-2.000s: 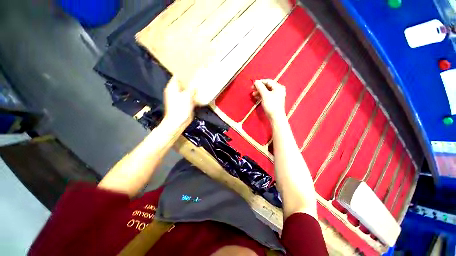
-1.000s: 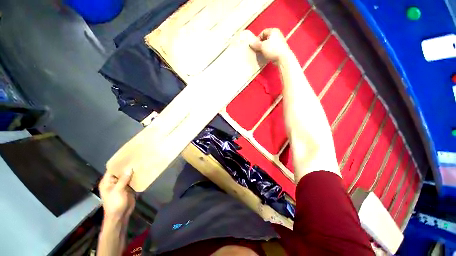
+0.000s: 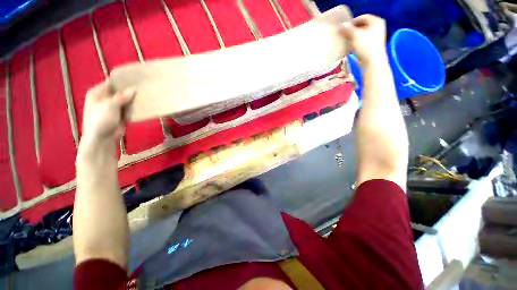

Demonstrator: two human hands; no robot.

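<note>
A long beige cut piece is held level above the press bed, a little blurred. My left hand grips its left end, thumb on top. My right hand grips its right end. Just under the piece, a stack of beige cut pieces shows its layered lower edge; the rest is hidden. The tan waste skeleton lies around it, with the red base sheet showing in its slots.
A wooden board edge runs along the bed's front. Black sheeting is bunched at the lower left. A blue bucket stands at the right, near scraps on the dark floor. A white table edge is at the lower right.
The view has swung round to the other part of the bed. The held piece has moved from the uncut-looking panels to above the stack. Both hands still hold its ends.
</note>
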